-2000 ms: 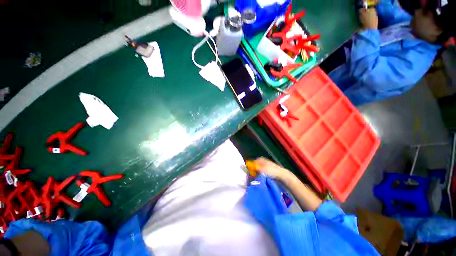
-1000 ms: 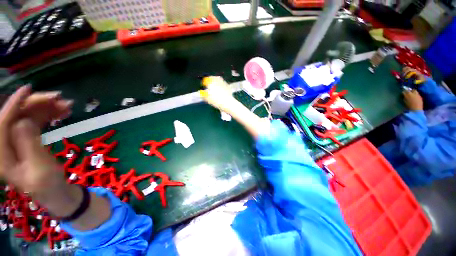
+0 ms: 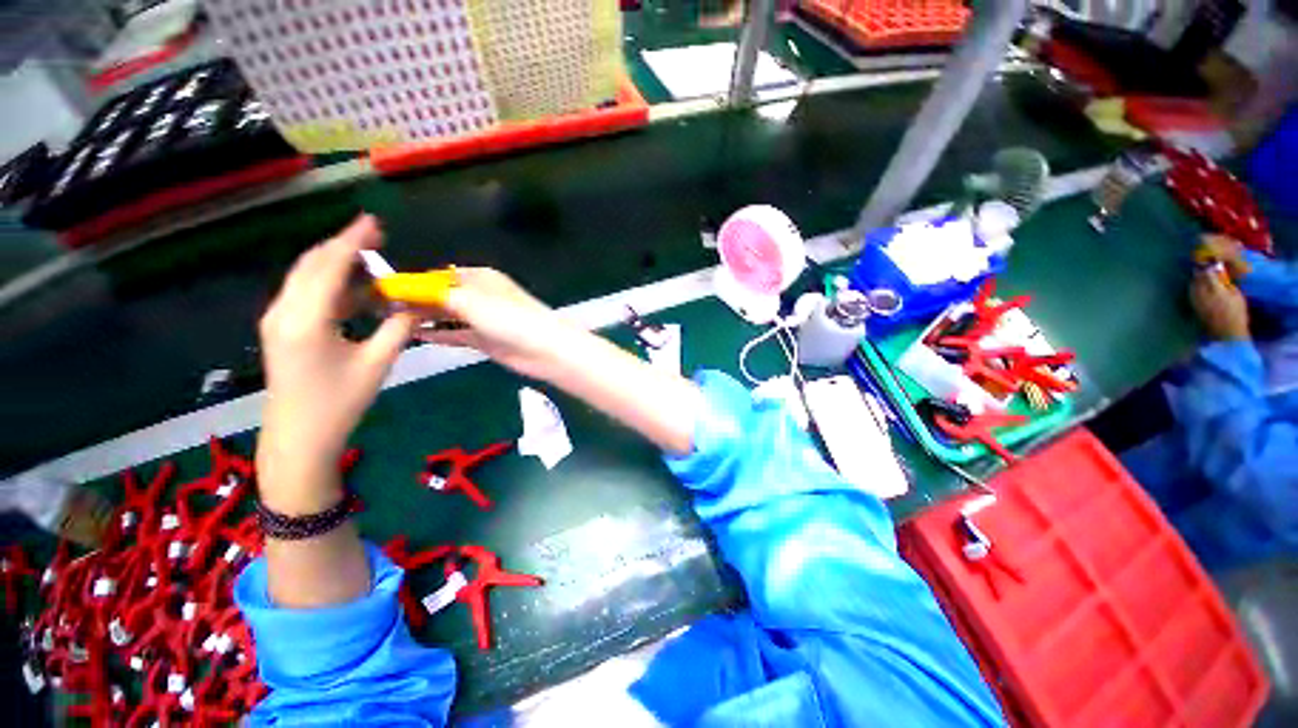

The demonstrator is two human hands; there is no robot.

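My left hand [image 3: 313, 349] is raised over the far edge of the bench, its thumb and fingers curved apart. My right hand [image 3: 477, 310], with yellow finger cots [image 3: 416, 287], reaches across to it. A small white piece [image 3: 376, 265] shows between the left fingertips and the cots; which hand holds it is unclear. Red spring clamps [image 3: 171, 569] are piled at the left, partly behind my left arm. Two more clamps, one here [image 3: 464, 471] and one nearer [image 3: 480, 589], lie on the green bench [image 3: 612, 498]. A white wipe [image 3: 542, 427] lies beside them.
A pink fan [image 3: 760, 253], grey-white bottle [image 3: 830, 330], blue box [image 3: 932, 270] and green basket of red clamps [image 3: 1061, 415] stand right. A phone [image 3: 856, 435] lies before them. A red tray [image 3: 1096, 583] is lower right; a person's hand [image 3: 1220, 299] is far right. Label sheets [image 3: 356, 71] stand across the line.
My right hand has moved left from the bench's far edge to meet my left hand, which has moved right. The view has shifted, showing more of the clamp pile. The phone's surface now looks white.
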